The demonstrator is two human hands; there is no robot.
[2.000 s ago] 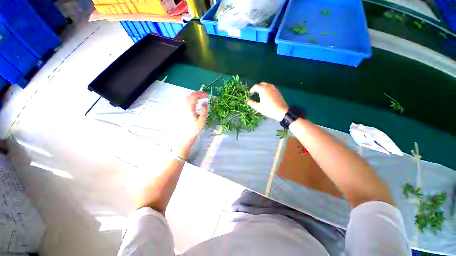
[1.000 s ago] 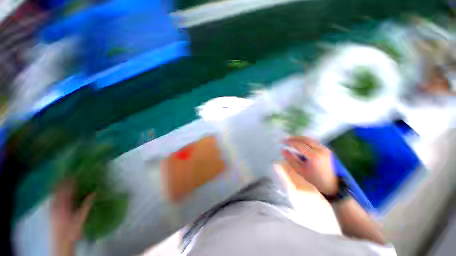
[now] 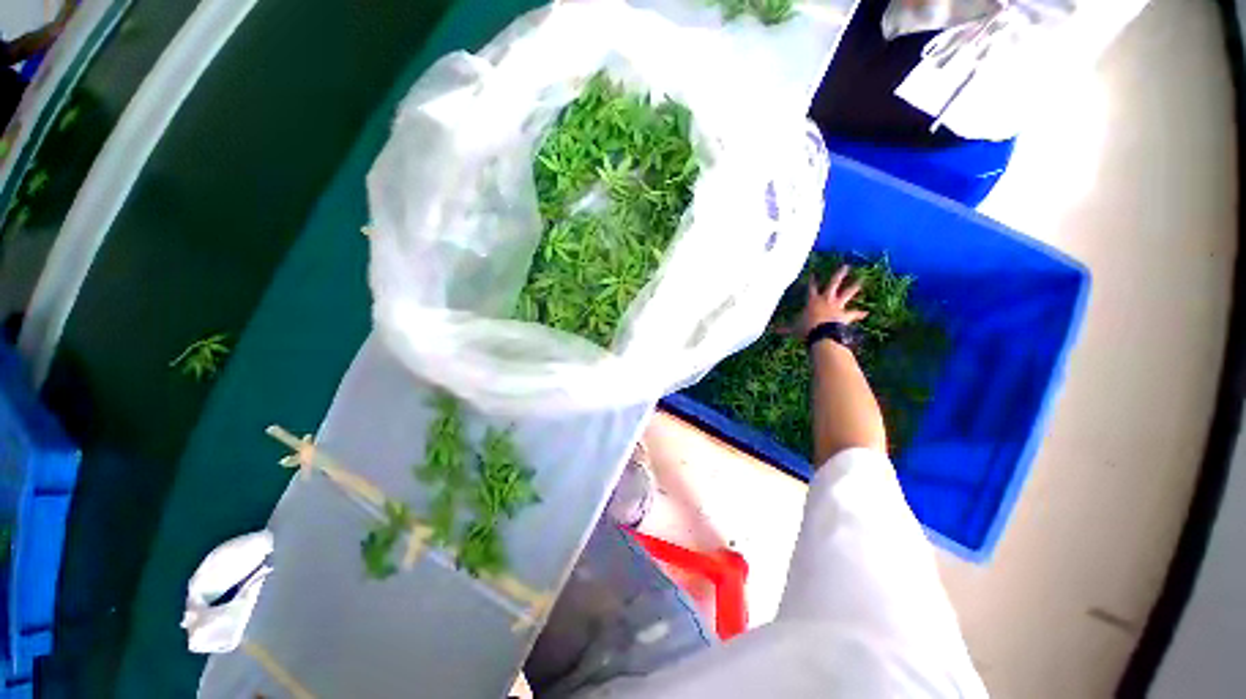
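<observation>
My right hand (image 3: 834, 303) reaches down into a deep blue tote (image 3: 991, 355) at the right. Its fingers are spread on the heap of green foliage (image 3: 772, 389) inside, and nothing is seen gripped. My left hand is out of the picture. An open-topped cloudy plastic bag (image 3: 458, 219) stands on the table with green leaf pieces (image 3: 615, 205) inside. Several loose leaf pieces (image 3: 503, 485) lie on the grey sheeting below the bag.
The taped grey table sheet (image 3: 369, 635) runs beside a dark green belt (image 3: 219, 273) with one sprig (image 3: 202, 357) on it. A white cloth (image 3: 228, 590) lies at the table's back edge. A red stool frame (image 3: 711, 574) is low by the tote. Blue trays (image 3: 41, 505) show at far left.
The view has swung right to the bag and tote. My right hand has gone from the foliage pile on the table to inside the tote. My left hand has left the picture.
</observation>
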